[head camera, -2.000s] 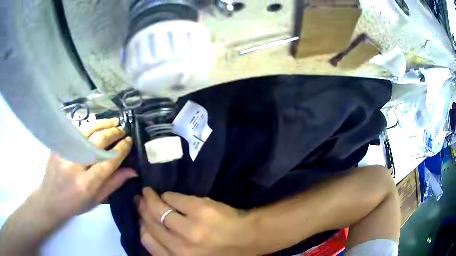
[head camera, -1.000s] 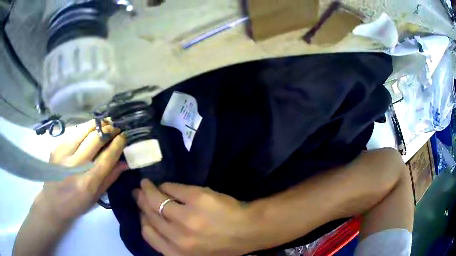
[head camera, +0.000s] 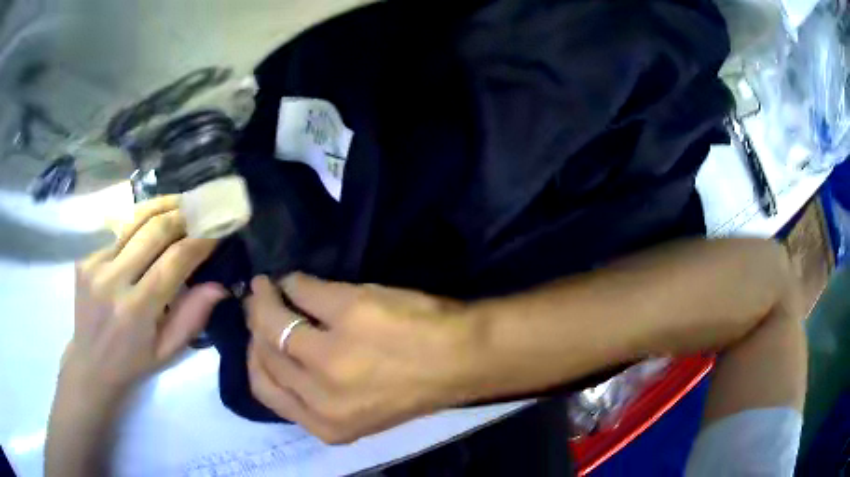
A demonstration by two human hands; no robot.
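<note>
A large black garment [head camera: 559, 121] fills the middle. A white printed label [head camera: 315, 138] lies on it. My left hand [head camera: 144, 289] is at the left, fingertips beside the cream block [head camera: 216, 207] and dark coiled spring [head camera: 194, 144] of the sewing machine. Its thumb and fingers hold the garment's left edge. My right hand [head camera: 349, 359], with a ring, pinches the same edge just right of the left thumb. Its forearm crosses over the cloth. The needle and the stitch point are hidden, and the machine parts are blurred.
The white table [head camera: 280, 455] has a printed ruler along its front edge. A dark thin tool [head camera: 753, 168] lies at the right, near clear plastic bags [head camera: 806, 88]. A red basket [head camera: 652, 410] holding clear bags is below the table edge. A cardboard box [head camera: 809, 244] is at far right.
The view has tilted down, so the machine, garment and label sit higher and the ribbed white knob is out of view. The left thumb is further from the fingers. More table edge and basket show.
</note>
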